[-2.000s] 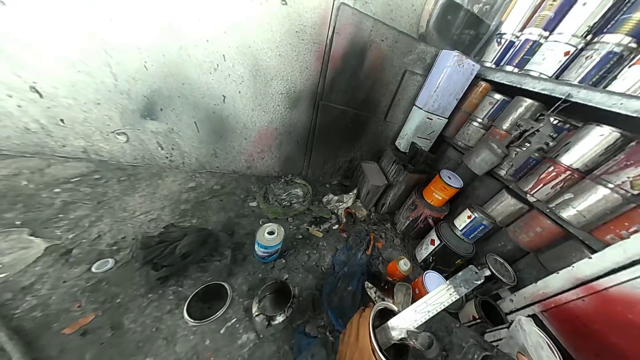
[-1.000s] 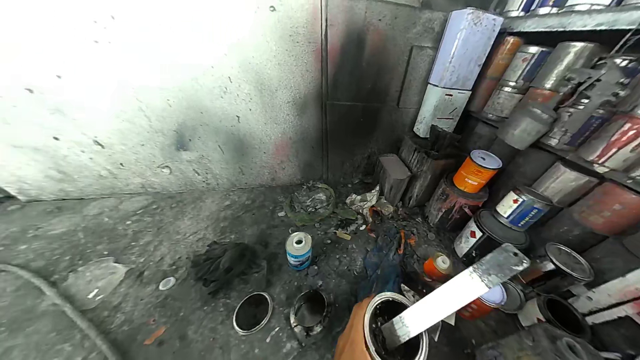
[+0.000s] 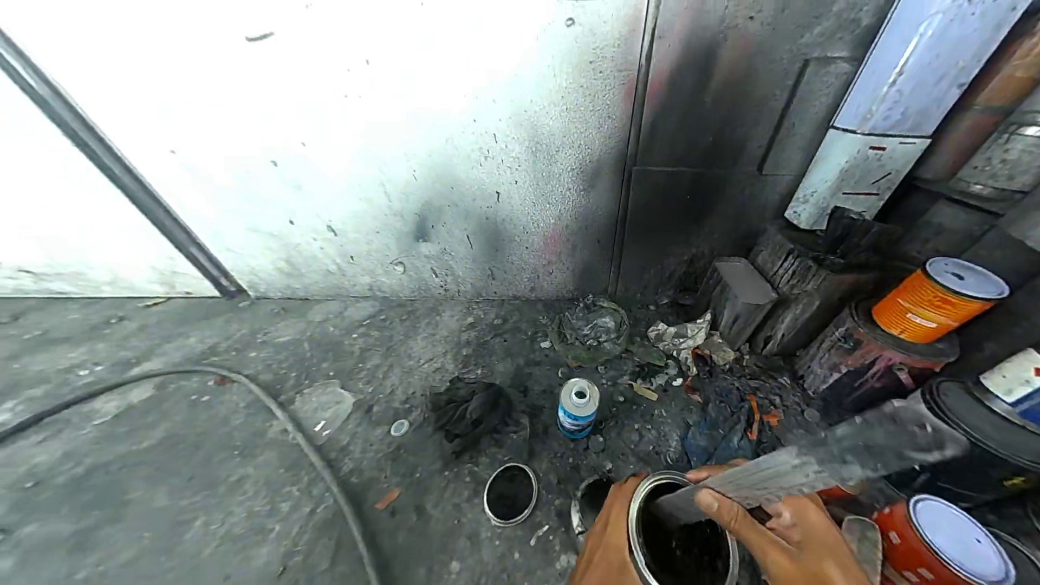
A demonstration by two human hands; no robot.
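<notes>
My left hand (image 3: 608, 532) is wrapped around the left side of an open metal can (image 3: 639, 543) with dark contents, low in the view. In my right hand (image 3: 772, 528) is a flat, paint-stained stirring stick (image 3: 821, 459), gripped near its lower part; its lower end is inside the can, and the stick slants up to the right, its upper part blurred. Beyond the can stands a small blue and white metal can (image 3: 578, 409) with an open spout. A round rimmed lid or shallow tin (image 3: 510, 494) and another open tin (image 3: 587, 504) are on the floor to the left.
A dark crumpled cloth (image 3: 471, 410) and a hose (image 3: 301, 439) lie on the floor to the left. At right are an orange can (image 3: 934, 301) on a stained drum, a red can (image 3: 938, 540), a black bucket (image 3: 987, 431) and wooden blocks (image 3: 743, 284). A wall (image 3: 406, 162) stands ahead.
My right hand, not visible in the earlier frames, now grips the stick, which leans lower to the right. My left hand stays on the can. The view has swung left.
</notes>
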